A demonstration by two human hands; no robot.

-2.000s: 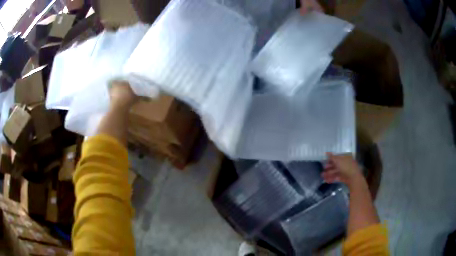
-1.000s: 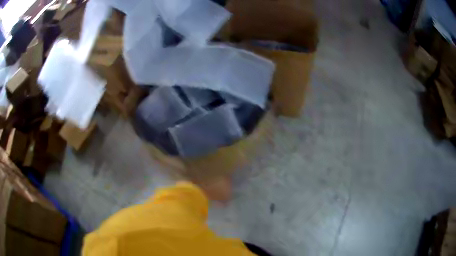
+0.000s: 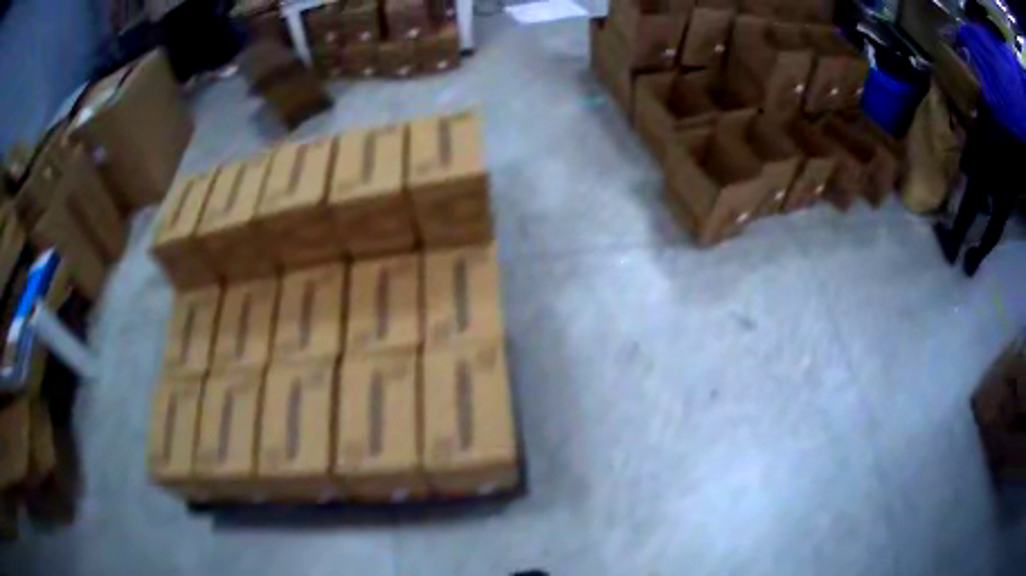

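Note:
Neither of my hands is in the picture. Nearest in front of me, left of centre, closed brown packing cartons (image 3: pixel 377 416) stand in tight rows on a low dark base that shows along their front edge. The back row stands higher than the front rows. Each carton has a dark printed strip on top. The view is somewhat blurred.
Open empty brown cartons (image 3: pixel 720 180) stand in rows on the pale grey floor at the upper right. A blue bin (image 3: pixel 892 96) and a person's dark legs (image 3: pixel 981 214) are at the far right. Large brown cartons (image 3: pixel 141 124) stand at the left. More closed cartons (image 3: pixel 383 39) are at the back.
The view has swung away from the ribbed clear bags and their bulk carton to the stacked cartons. Both hands and the yellow sleeves have left the picture.

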